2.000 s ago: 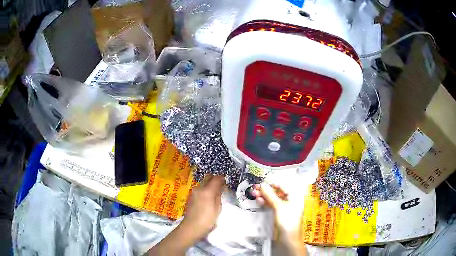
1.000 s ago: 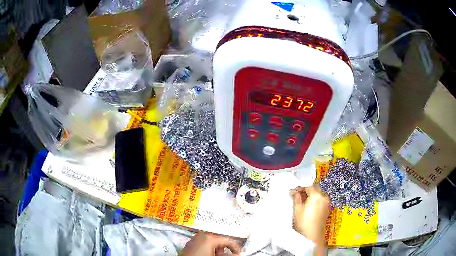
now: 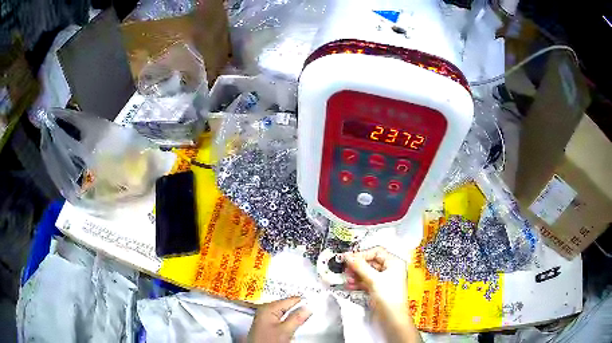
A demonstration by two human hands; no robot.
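The white snap button machine (image 3: 382, 154) with a red panel reads 2372. My right hand (image 3: 376, 275) is at the round lower die (image 3: 330, 265) under the head, thumb and forefinger pinched together at its right side; whether a small part is between them cannot be told. My left hand (image 3: 278, 320) is at the table's front edge, its fingers on the white garment (image 3: 312, 315), which lies over the edge between both hands. The left pile of snap parts (image 3: 268, 201) is left of the die, the right pile (image 3: 463, 251) right of my right hand.
A black smartphone (image 3: 177, 214) lies on the yellow sheet (image 3: 225, 258) at left. A tied clear bag (image 3: 114, 167) is beyond it. A blue crate (image 3: 44, 231) with white garments (image 3: 80, 295) is at lower left. A cardboard box (image 3: 570, 191) is at right.
My right hand has moved left from beside the right pile to the die. My left hand has risen slightly with the garment, whose cloth now lies nearer the die. The counter is unchanged.
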